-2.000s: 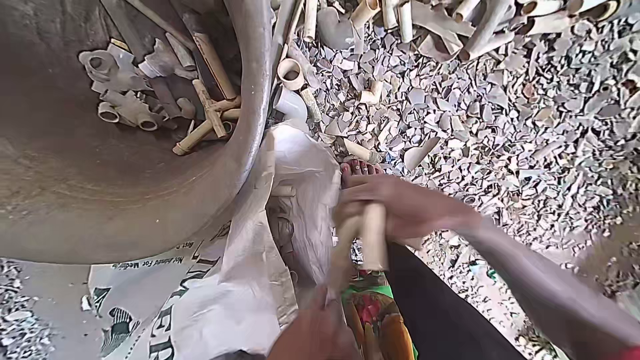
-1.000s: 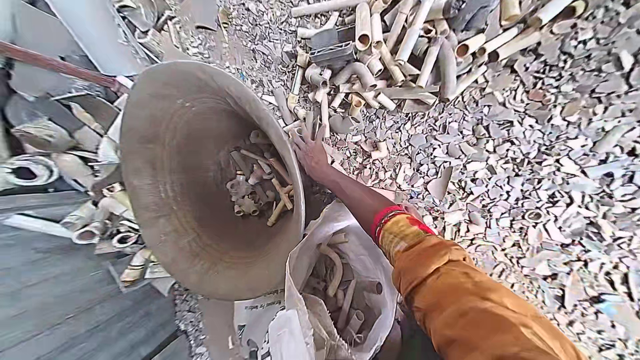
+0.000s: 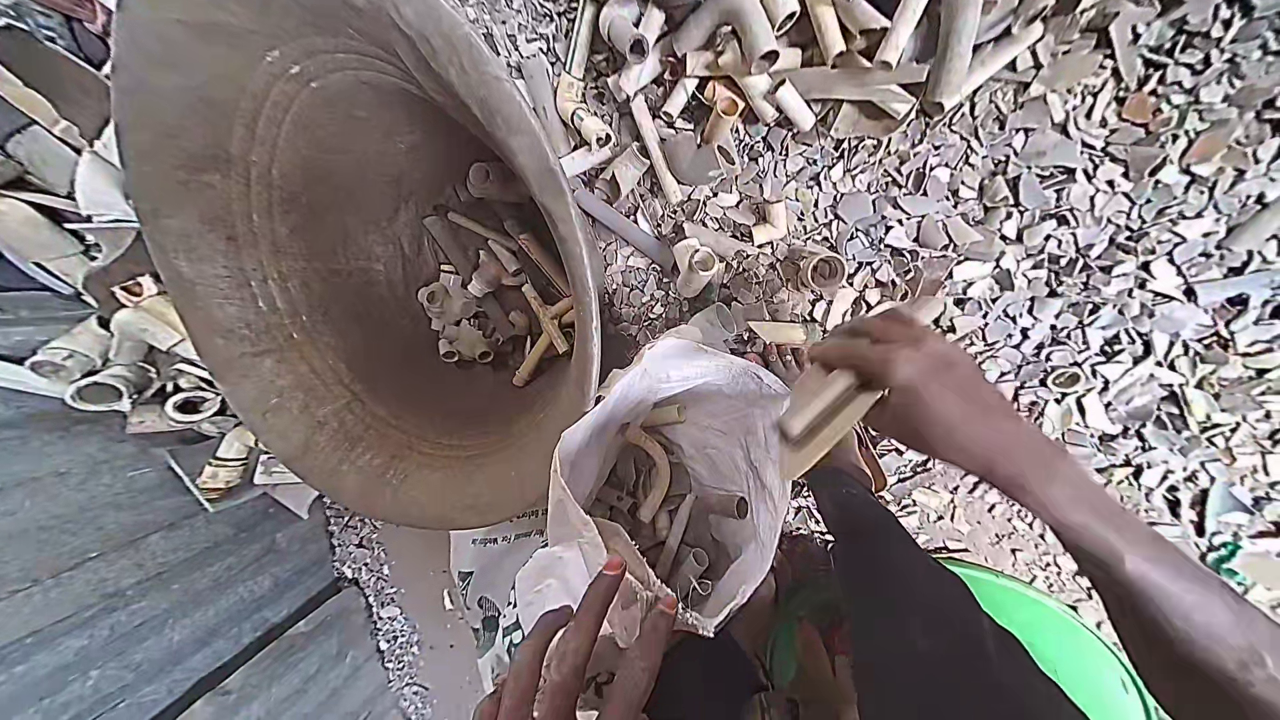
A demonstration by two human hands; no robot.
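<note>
My right hand (image 3: 900, 375) grips a few pale plastic pipe pieces (image 3: 830, 410) just right of the mouth of a white woven sack (image 3: 740, 390). Its fingers wrap over the top of the pieces. At the sack's near rim lies my left hand (image 3: 590, 650), fingers spread over the folded edge; whether it pinches the fabric I cannot tell. Inside the sack are several pipe offcuts, among them a curved cream pipe (image 3: 655, 470). A large round basin (image 3: 330, 430) leans up at the left of the sack, with pipe fittings (image 3: 465, 340) gathered inside it.
Broken plastic chips (image 3: 1130, 330) cover the ground at right. A pile of pipes (image 3: 850, 70) lies at the top. More pipe fittings (image 3: 110, 385) sit left of the basin beside grey boards (image 3: 150, 560). A green tub rim (image 3: 1040, 630) shows at the lower right, near my dark-clothed leg (image 3: 900, 580).
One second ago an arm reached to the pipes beyond the basin's right edge; now my right hand is beside the sack, holding pipe pieces. My left hand has come into view at the sack's rim.
</note>
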